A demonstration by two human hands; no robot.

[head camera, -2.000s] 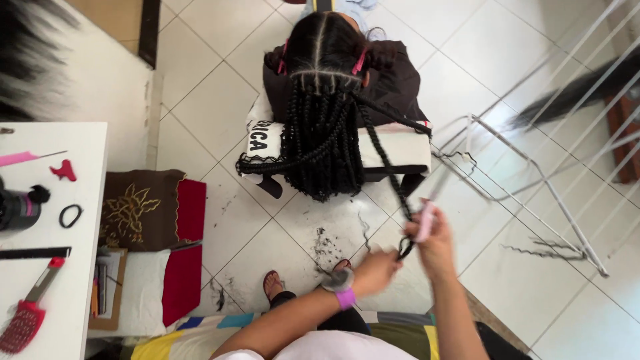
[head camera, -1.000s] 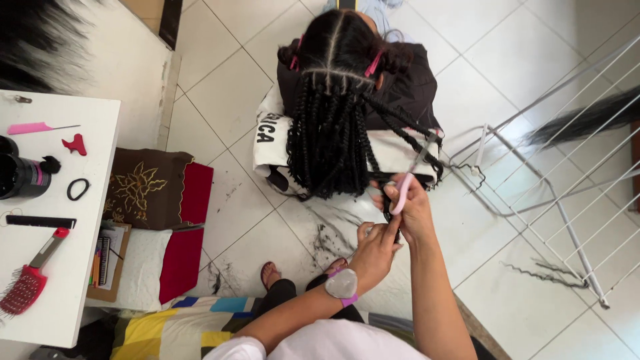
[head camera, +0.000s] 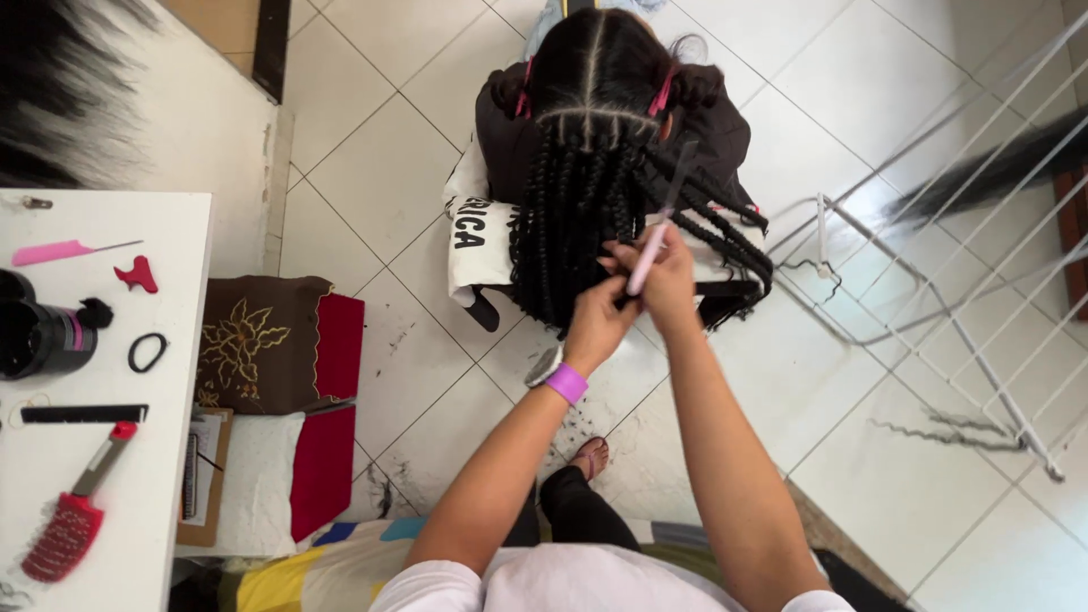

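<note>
A seated person's dark hair (head camera: 586, 72) is parted in the middle, with box braids (head camera: 565, 221) hanging down the back and pink clips (head camera: 661, 92) at both sides. My right hand (head camera: 667, 276) is closed around a pink-handled tool (head camera: 648, 259) with a thin, blurred blade or tail pointing up; its exact kind is unclear. Close against it, my left hand (head camera: 599, 319) has its fingertips at the lower braids, pinching a strand that the fingers largely hide. Several separate braids (head camera: 722, 229) lie to the right over a white printed cloth (head camera: 480, 242).
At left, a white table (head camera: 110, 331) holds a pink tail comb (head camera: 55, 251), a red clip (head camera: 138, 274), a dark jar (head camera: 42, 340), a black comb (head camera: 81, 414) and a red brush (head camera: 64, 535). A metal drying rack (head camera: 960, 314) stands at right.
Both hands have moved up to the lower braids. Several braids now lie spread to the right. The pink-handled tool is still in my right hand.
</note>
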